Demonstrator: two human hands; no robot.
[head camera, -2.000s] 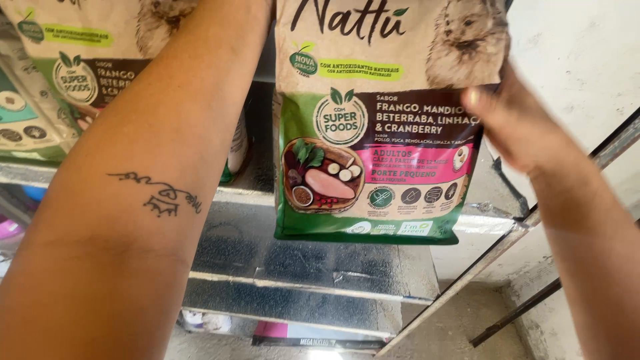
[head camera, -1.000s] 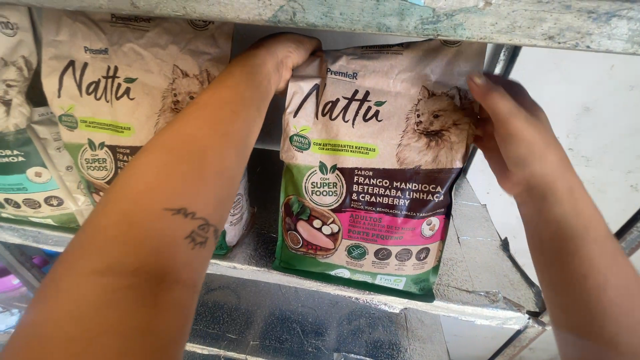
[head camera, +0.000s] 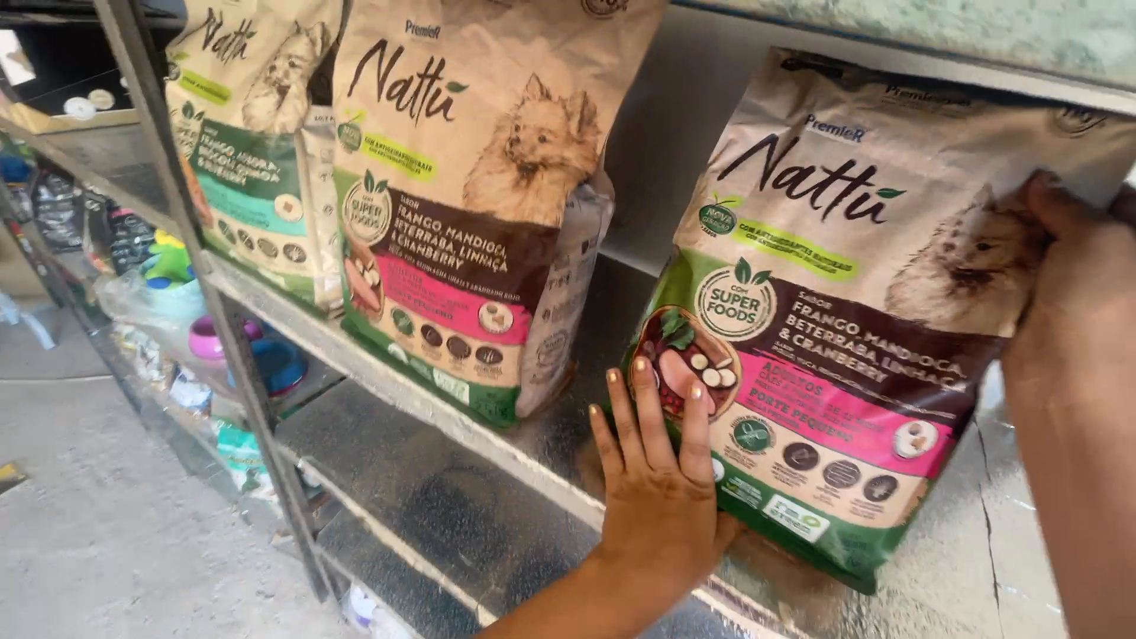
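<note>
A Nattú dog food bag (head camera: 834, 302) stands slightly tilted on the metal shelf at the right. My left hand (head camera: 661, 479) lies with spread fingers against the bag's lower left front. At its upper right edge is my right hand (head camera: 1078, 257), with the thumb on the front and the other fingers mostly hidden behind. A second bag of the same kind (head camera: 461, 204) stands to the left, with a gap between the two. Beyond it is another Nattú bag (head camera: 253, 151) with a green and turquoise label.
The shelf's front edge (head camera: 444, 444) runs diagonally below the bags, with lower shelves (head camera: 399, 497) beneath. A metal upright (head camera: 222, 328) stands at the left. Another shelf (head camera: 976, 35) is close overhead. Pet bowls (head camera: 266, 364) and wrapped goods sit beyond the upright.
My left hand has moved from the bag's upper left down to its lower front. The bag, held out over the shelf edge two seconds ago, now rests on the shelf. The view has swung left.
</note>
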